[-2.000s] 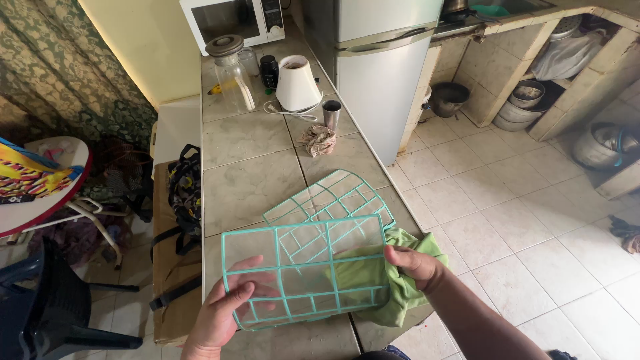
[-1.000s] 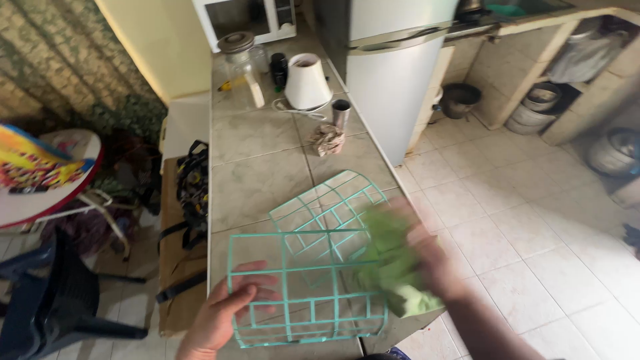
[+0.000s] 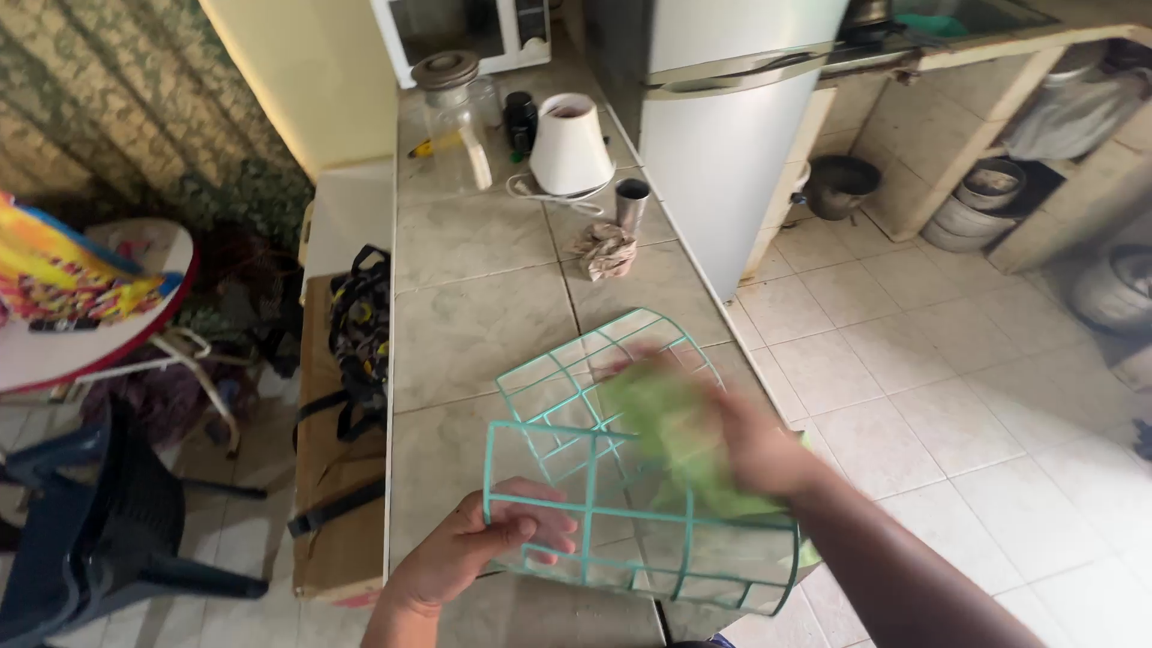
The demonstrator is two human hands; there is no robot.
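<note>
My left hand (image 3: 504,540) holds the left edge of a curved mesh filter screen with a turquoise plastic frame (image 3: 589,513), thumb in front and fingers seen through the mesh. A green cloth (image 3: 670,432), blurred by motion, is in my right hand (image 3: 756,441), over the upper right part of that screen. A second turquoise-framed mesh screen (image 3: 549,382) lies on the tiled counter beyond the first, partly hidden by the cloth and my right hand.
Farther along the tiled counter (image 3: 477,333) are a crumpled paper (image 3: 607,250), a metal cup (image 3: 632,205), a white lampshade-like object (image 3: 570,148), a glass jar (image 3: 454,126) and a microwave (image 3: 454,31). A refrigerator (image 3: 711,153) stands right; a dark plastic chair (image 3: 99,540) stands left.
My right hand let go of the held screen's right edge and now grips the green cloth, which has moved up and left from beside the screen. My left hand keeps hold of the screen.
</note>
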